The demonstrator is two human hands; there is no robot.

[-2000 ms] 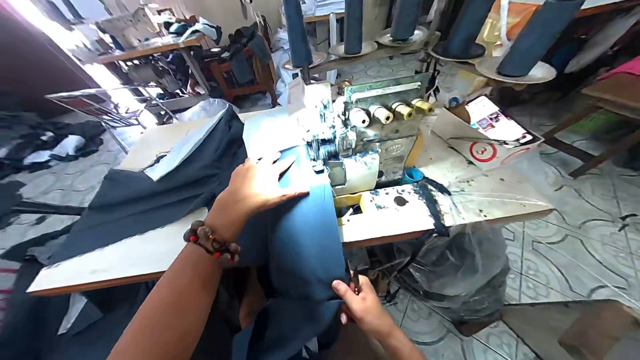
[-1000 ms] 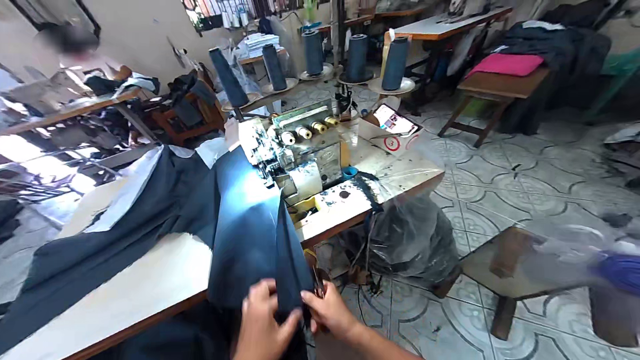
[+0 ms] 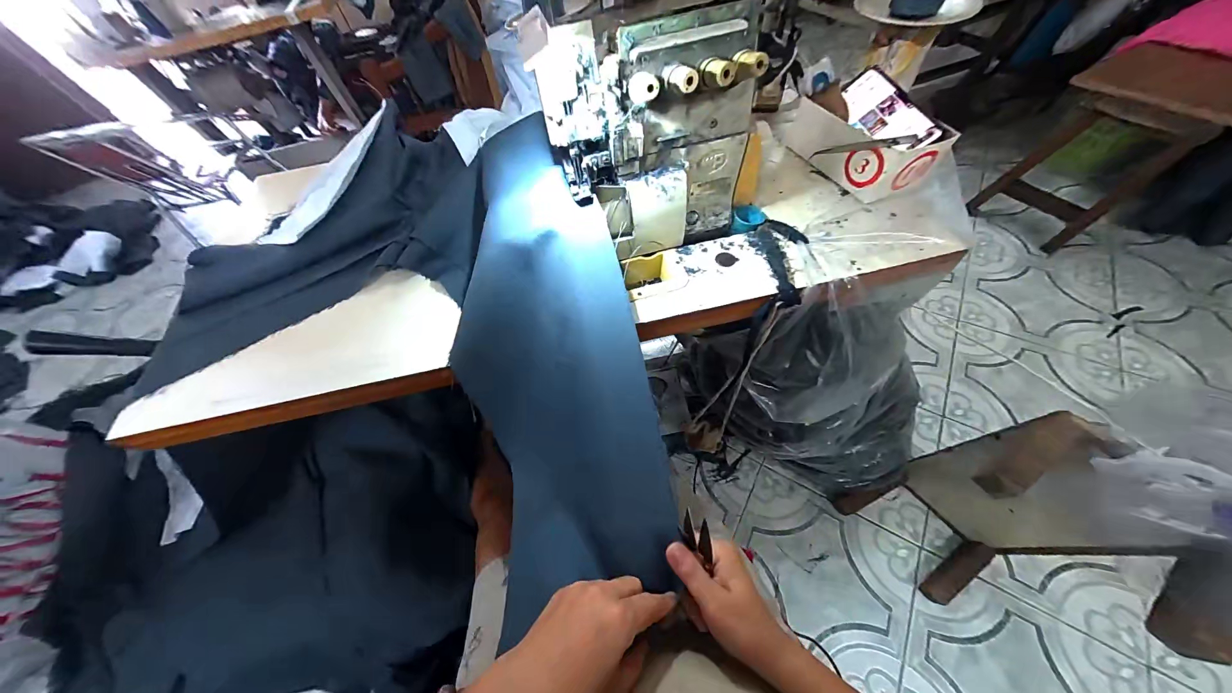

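A long dark blue fabric panel (image 3: 577, 385) runs from under the presser-foot area of an overlock sewing machine (image 3: 664, 135) down over the table edge. My left hand (image 3: 587, 626) grips the panel's lower edge with closed fingers. Beside it, my right hand (image 3: 727, 597) pinches the same edge at its right corner and holds small dark thread snips (image 3: 700, 544), blades pointing up and apart. More dark fabric (image 3: 318, 260) lies bunched on the white sewing table (image 3: 346, 342) to the left.
On the table's right stand an open carton (image 3: 881, 159) with a phone in it and a small blue cup (image 3: 747, 218). A plastic bag of dark scraps (image 3: 818, 385) hangs below the table edge. A wooden stool (image 3: 1030, 491) stands at the right, and dark cloth (image 3: 318, 549) hangs at lower left.
Two seconds ago my left hand lay on the fabric by the machine; now it is at the panel's lower edge beside my right hand. The view has swung right and back.
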